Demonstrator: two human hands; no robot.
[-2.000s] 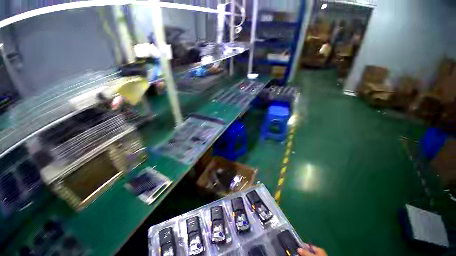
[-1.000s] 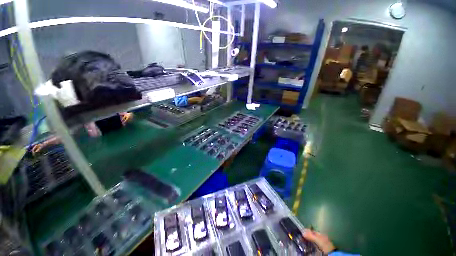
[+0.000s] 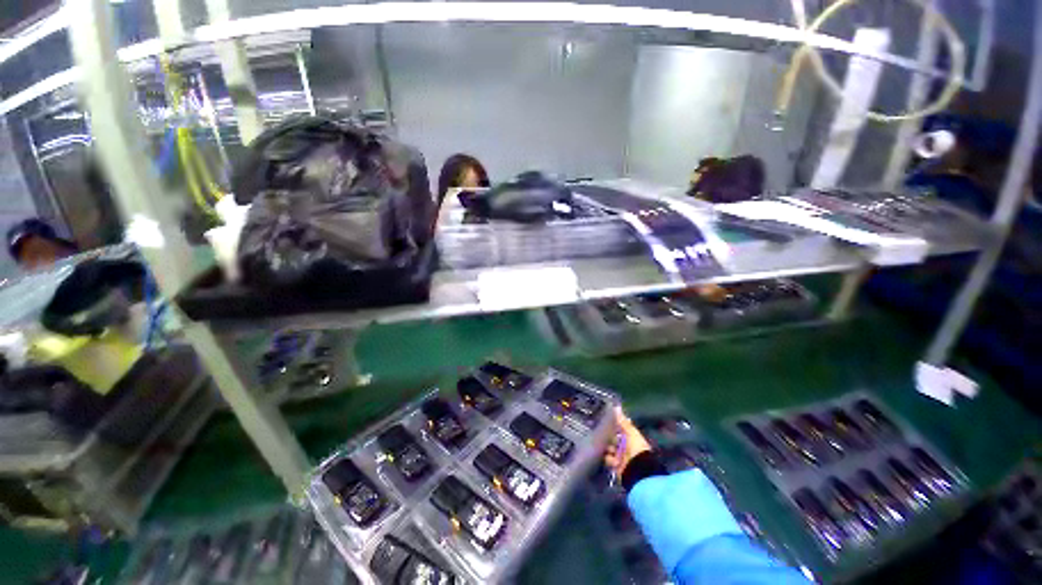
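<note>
A clear blister tray [image 3: 425, 480] with several black phone housing assemblies [image 3: 509, 474], one per pocket, is held tilted above the bench in front of me. Small orange and silvery spots show on the units. My right hand [image 3: 624, 443], in a blue sleeve with a dark cuff, grips the tray's right edge. My left hand is not in view; the tray's lower left runs toward the picture's bottom edge.
Another unit-filled tray [image 3: 848, 474] lies on the green bench at right, others lie behind and at lower left. A metal post [image 3: 246, 400] stands left of my tray. An overhead shelf [image 3: 731, 278] carries a black bag [image 3: 331, 211]. People are partly visible beyond.
The view has turned left from the aisle to face the bench and shelf. The held tray has come over the bench, and my right hand still grips its right edge.
</note>
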